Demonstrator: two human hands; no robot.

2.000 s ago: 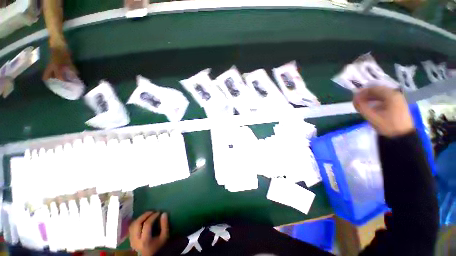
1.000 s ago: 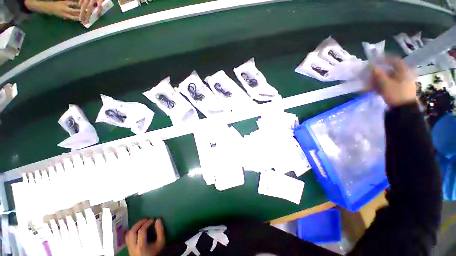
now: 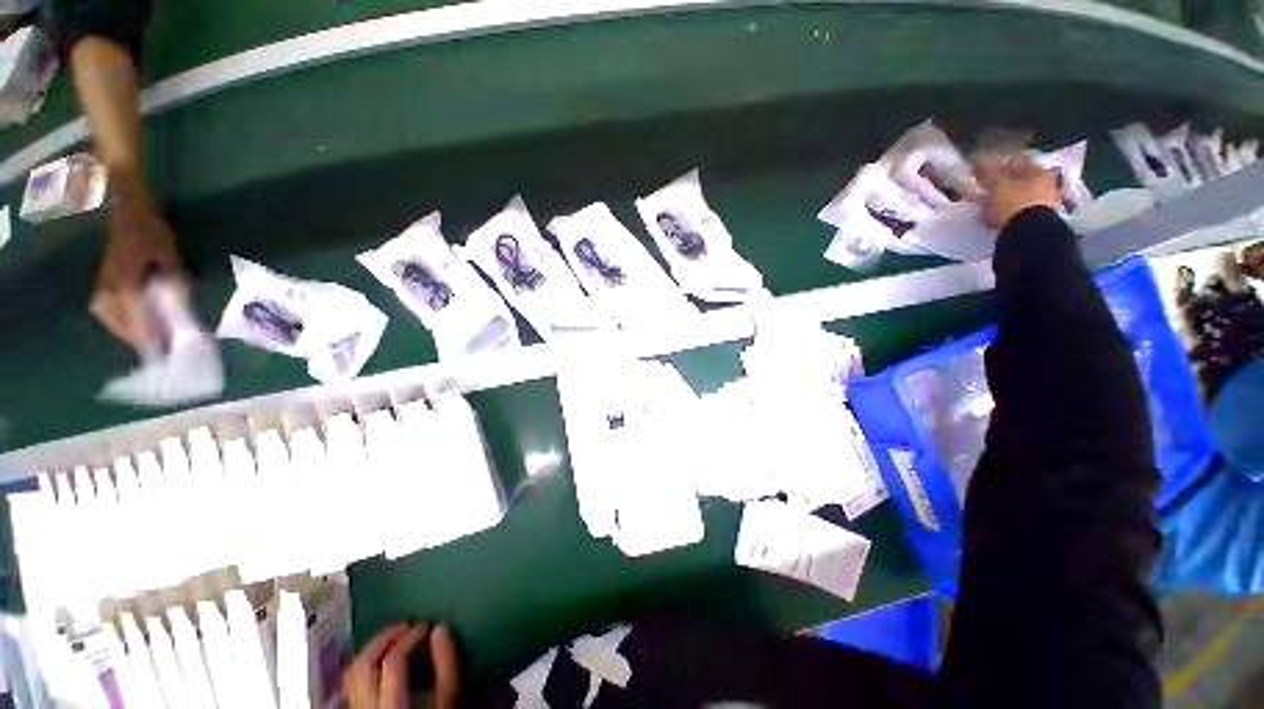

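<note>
Frosted bagged parts with dark coiled shapes (image 3: 509,269) lie in a line on the green belt. My right hand (image 3: 1012,180) is blurred over a cluster of bags (image 3: 887,208) at the belt's right; I cannot tell if it grips one. My left hand (image 3: 399,668) is at the bench's front edge, cut off by the frame, fingers bent and apart, with nothing visible in it. White retail boxes (image 3: 277,499) stand in a tight row at left, with a second row (image 3: 208,651) in front. Card inserts (image 3: 631,457) and leaflets (image 3: 797,429) lie mid-bench.
A blue bin (image 3: 908,478) with clear contents stands at right, partly behind my right forearm. A printed leaflet (image 3: 804,547) lies by the pile. Another person's hand (image 3: 139,284) holds a bag at the belt's left. A pale metal rail (image 3: 665,339) separates bench and belt.
My right hand has moved left from above the bin's far corner onto the bag cluster. My left hand has stayed put. The other person's hand has come back over the belt and taken the leftmost bag.
</note>
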